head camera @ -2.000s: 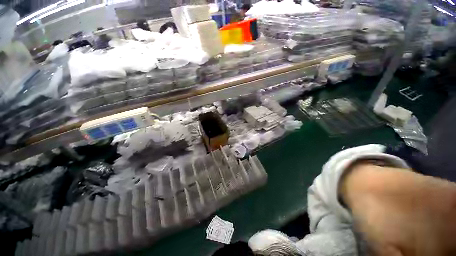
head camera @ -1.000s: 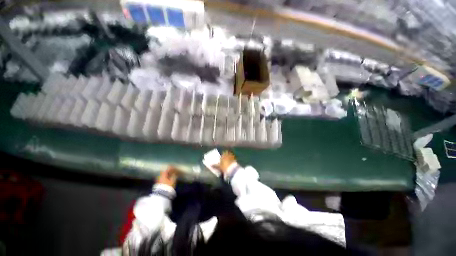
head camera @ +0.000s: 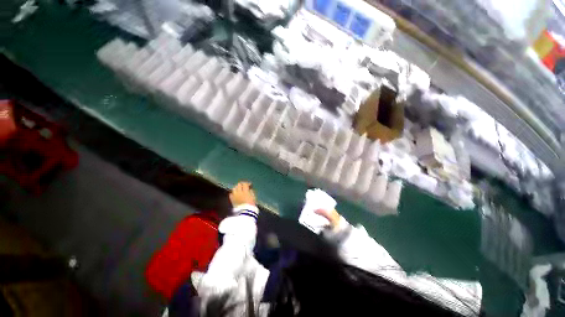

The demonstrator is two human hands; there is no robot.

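My right hand (head camera: 329, 218) is at the bench's front edge, with its fingers on a small white card or stack of cards (head camera: 317, 208); print on it is too blurred to read. My left hand (head camera: 243, 194) rests at the bench edge to the left, apart from the cards; its fingers are blurred and no object shows in it. A long double block of whitish open boxes (head camera: 248, 117) with raised lids runs diagonally along the green bench (head camera: 167, 145), beyond both hands.
A brown open-topped box (head camera: 379, 117) stands behind the rows, among white plastic bags. A small white box (head camera: 433, 148) is right of it. A clear gridded tray (head camera: 505, 232) lies far right. A red stool (head camera: 186, 251) is beside my left arm, with another red object (head camera: 37, 148) far left.
The view has tilted and swung left. Both hands remain at the bench edge; the white cards remain at my right hand. More of the red stool shows.
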